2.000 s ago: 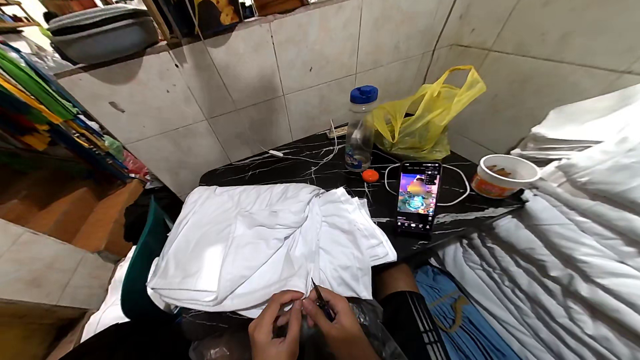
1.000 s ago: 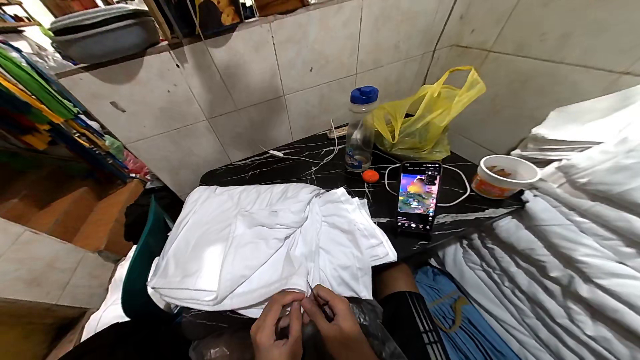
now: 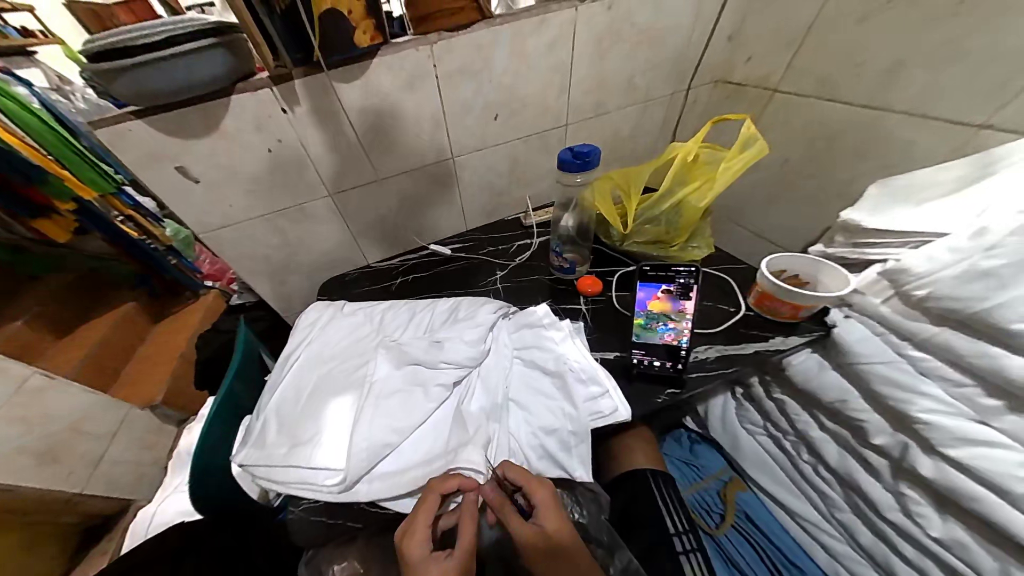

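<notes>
A white cloth (image 3: 416, 384), folded in layers, lies on the black marble-patterned table (image 3: 480, 276) and reaches its near edge. At that near edge my left hand (image 3: 438, 524) pinches the cloth between thumb and fingers. Close beside it, my right hand (image 3: 538, 520) holds a small, thin dark tool (image 3: 498, 474), its tip pointing up against the cloth; its exact kind cannot be told. The fingertips of both hands nearly meet. Dark translucent plastic (image 3: 588, 512) lies beneath and beside my hands.
Behind the cloth stand a clear bottle (image 3: 572, 216) with blue cap, a yellow plastic bag (image 3: 672, 200), an orange round object (image 3: 590, 286), a lit phone (image 3: 664, 320), a white tub (image 3: 800, 284) and a white cable (image 3: 512, 260). White fabric piles (image 3: 904, 360) rise at right; a green chair (image 3: 224, 432) is left.
The dark tool stood out upright from my right hand two seconds ago, was barely visible one second ago, and shows again now. The cloth and both hands stay in nearly the same place.
</notes>
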